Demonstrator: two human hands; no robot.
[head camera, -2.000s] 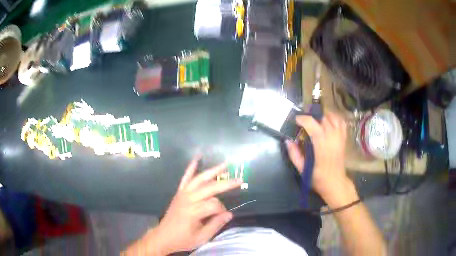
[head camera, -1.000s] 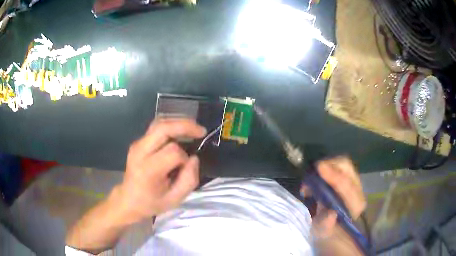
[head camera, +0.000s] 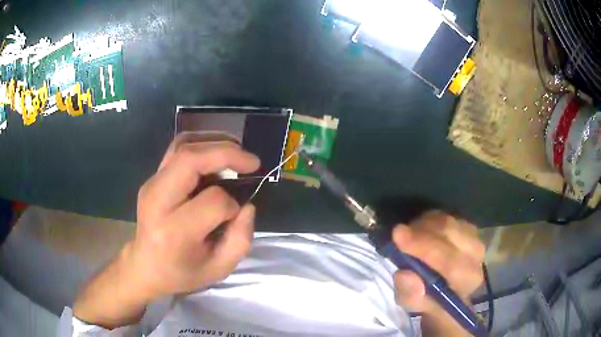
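Observation:
A dark LCD panel (head camera: 265, 141) with a pale edge lies flat in front of me, its right side against a green circuit board (head camera: 321, 141). An orange flex cable (head camera: 293, 150) shows where they meet. My left hand (head camera: 194, 204) is over the panel's lower left and holds thin solder wire (head camera: 265, 178) between thumb and fingers; the wire's end is at the flex. My right hand (head camera: 443, 257) grips the blue handle of a soldering iron (head camera: 343, 196). The iron's tip is at the flex beside the wire end, with a faint whitish haze there.
Loose green boards with yellow flex (head camera: 62, 76) lie at upper left. LCD panels (head camera: 438, 52), one with an orange tail, overlap at upper right. A solder spool (head camera: 583, 145) with a red band and a black wire grille (head camera: 580, 39) are at the right, by stained cardboard (head camera: 491, 118).
The right hand first left the panels at right and took the iron low. The iron's tip has since moved left onto the flex, meeting the solder wire. The camera view has shifted.

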